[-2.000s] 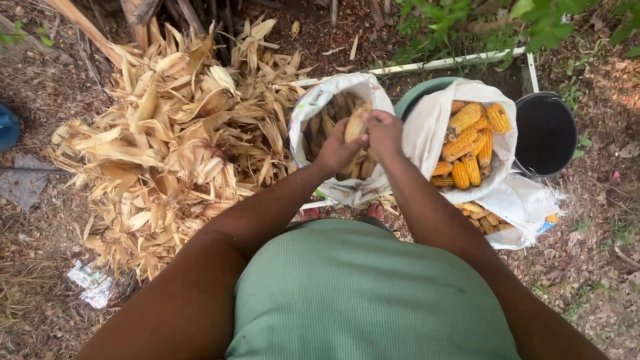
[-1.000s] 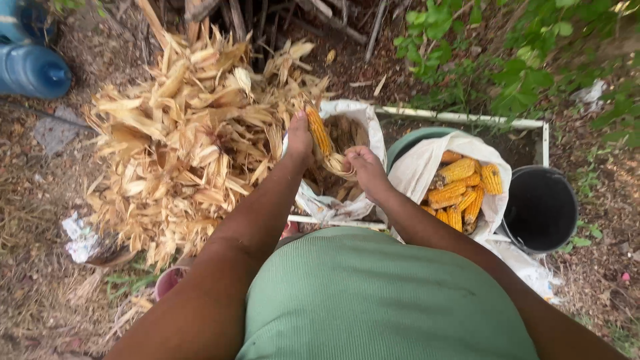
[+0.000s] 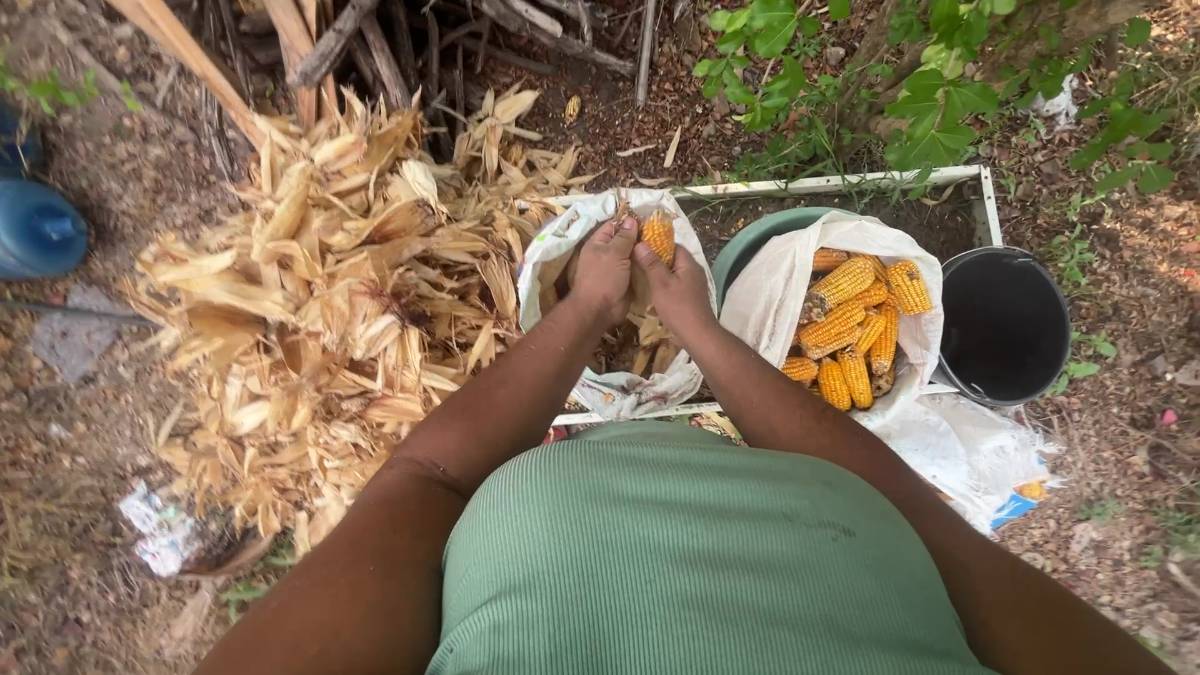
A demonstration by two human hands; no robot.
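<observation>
Over the mouth of a white woven sack (image 3: 614,398), my two hands are close together. An ear of corn (image 3: 658,236) with yellow kernels showing rests in the fingers of my right hand (image 3: 680,291). My left hand (image 3: 603,267) grips dry husk right beside it; whether that husk is joined to the ear is hidden by the fingers. Unhusked ears lie inside the sack below. To the right, a second white sack (image 3: 764,300) holds several husked yellow ears (image 3: 834,330). A big heap of dry corn husks (image 3: 319,309) lies to the left.
Beyond the husked corn stands a black bucket (image 3: 1005,328). A green tub (image 3: 759,242) shows behind the second sack, within a white metal frame (image 3: 844,181). Another white sack (image 3: 966,459) lies at the lower right. Blue water jugs (image 3: 39,230) are far left, dry branches (image 3: 384,56) at the top.
One second ago my left hand held a bare yellow ear near the husk heap while my right held husk. Now both hands are together over the sack, with the yellow ear at my right hand.
</observation>
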